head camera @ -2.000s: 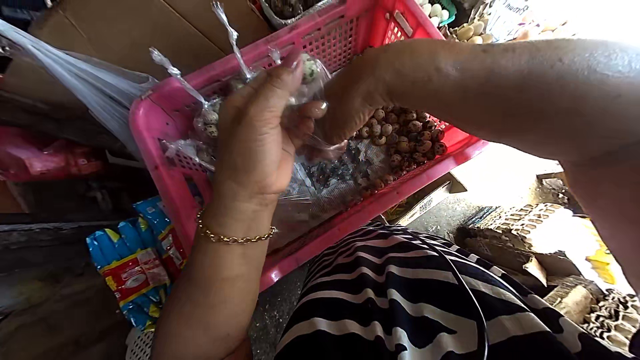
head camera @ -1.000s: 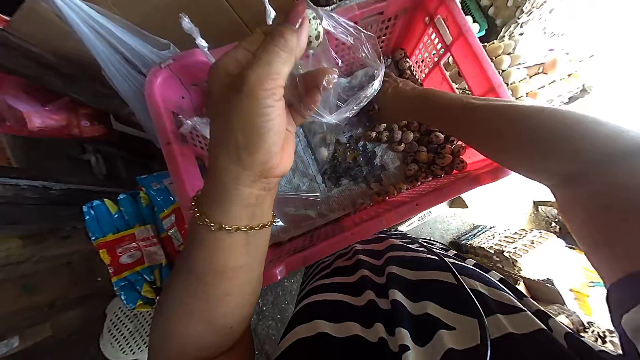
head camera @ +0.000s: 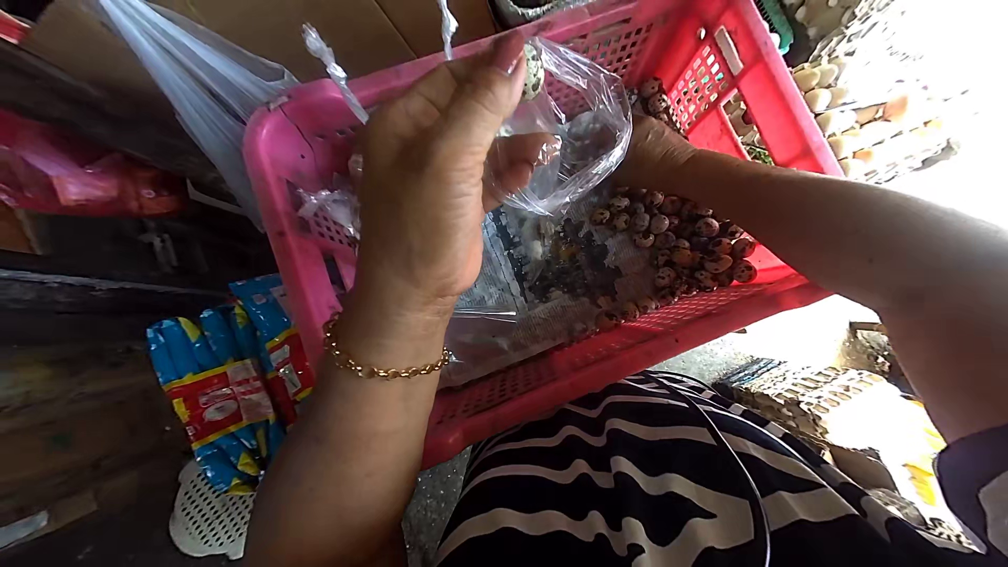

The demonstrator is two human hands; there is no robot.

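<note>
My left hand [head camera: 441, 173], with a gold chain bracelet [head camera: 386, 368] at its wrist, grips a clear plastic bag [head camera: 587, 118] over the pink plastic crate. One speckled quail egg [head camera: 532, 71] shows beside the left thumb at the bag. Beyond the bag, low in the crate, is my right hand [head camera: 654, 150]; its fingers are hidden behind the plastic, so what it holds cannot be told. Speckled quail eggs [head camera: 677, 236] lie piled below the right wrist, on newspaper [head camera: 551, 307]. Knotted bag tops [head camera: 335, 67] stick up at the crate's far left.
The pink crate's rim [head camera: 630, 358] runs in front of my lap. Blue packets [head camera: 216, 394] and a white perforated basket [head camera: 209, 512] stand at the left. Larger pale eggs [head camera: 858, 126] lie at the upper right, and egg trays [head camera: 819, 394] at the lower right. A whitish plastic bag [head camera: 213, 87] hangs at the upper left.
Two seconds ago my hands were close together at the bag. My right hand has since moved away to the right, and the bag's mouth is spread wider.
</note>
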